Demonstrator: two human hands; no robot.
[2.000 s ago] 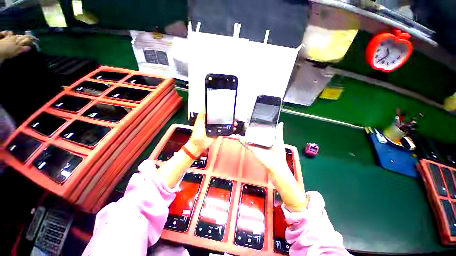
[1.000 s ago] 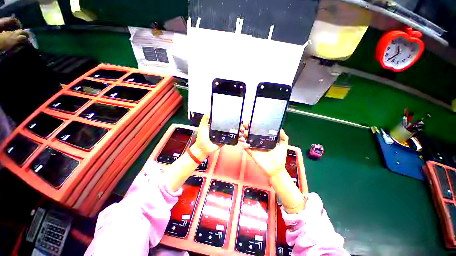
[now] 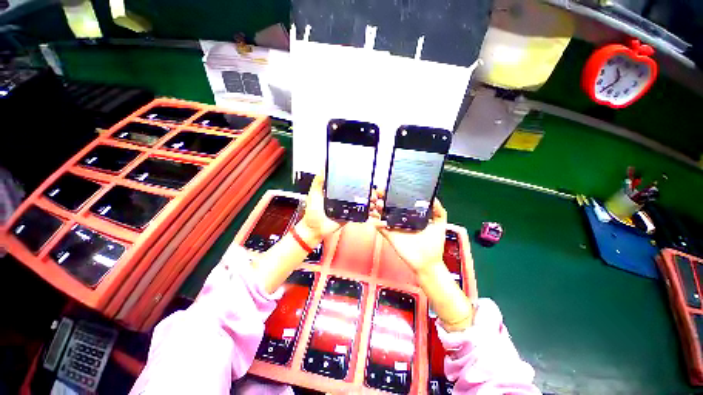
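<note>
My left hand holds a smartphone upright from below. My right hand holds a second smartphone upright beside it, with a narrow gap between them. Both screens show a pale camera view with dark bands at top and bottom. They face me in front of a white sheet. Below lies an orange-red foam tray; phones with reddish screens sit in its front row and at its back corners. Two back middle pockets show empty behind my hands.
A tray stack with phones on top stands at left, with a calculator below it. A small pink object lies right of the working tray. A pen holder, blue flat item and another tray are far right. A red clock is upper right.
Since the first frame, my right hand has raised its phone level with the left one, and its screen has gone from greyish to a clear pale view. The other person's hand at upper left has gone from view.
</note>
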